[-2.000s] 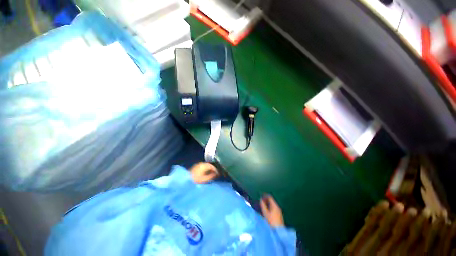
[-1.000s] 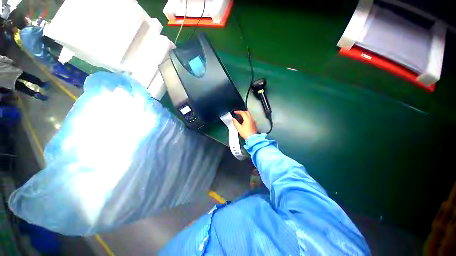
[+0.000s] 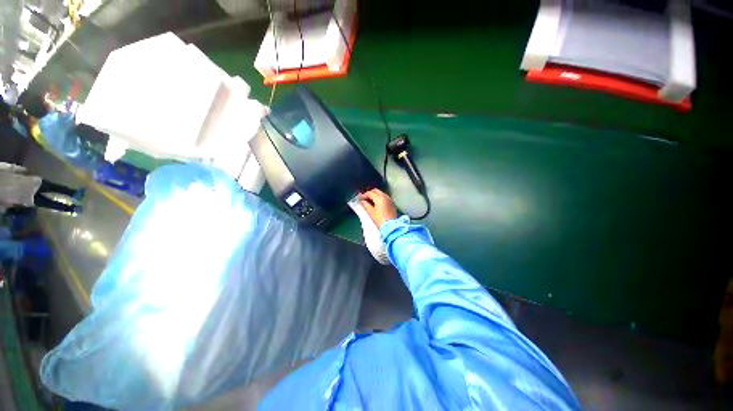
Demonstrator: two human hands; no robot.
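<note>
The dark grey label printer (image 3: 321, 152) stands on the green bench, with its small lit panel facing me. A white label strip (image 3: 371, 239) hangs from its front over the bench edge. My right hand (image 3: 378, 207) is at the printer's mouth, its fingertips closed on the upper end of the strip; the fingertips are small and partly blurred. A black handheld scanner (image 3: 408, 164) lies on the bench right of the printer, its cable curling beside it. My left hand is not in view.
A big bluish plastic bag (image 3: 185, 281) fills the left side. White foam (image 3: 161, 96) is stacked behind it. Red trays with white foam ends stand at the back (image 3: 341, 60) and back right (image 3: 611, 85). People and floor lines show far left.
My right hand has come from in front of my body to the printer's mouth and the strip. The hand near my body seen earlier is out of view. The view has turned.
</note>
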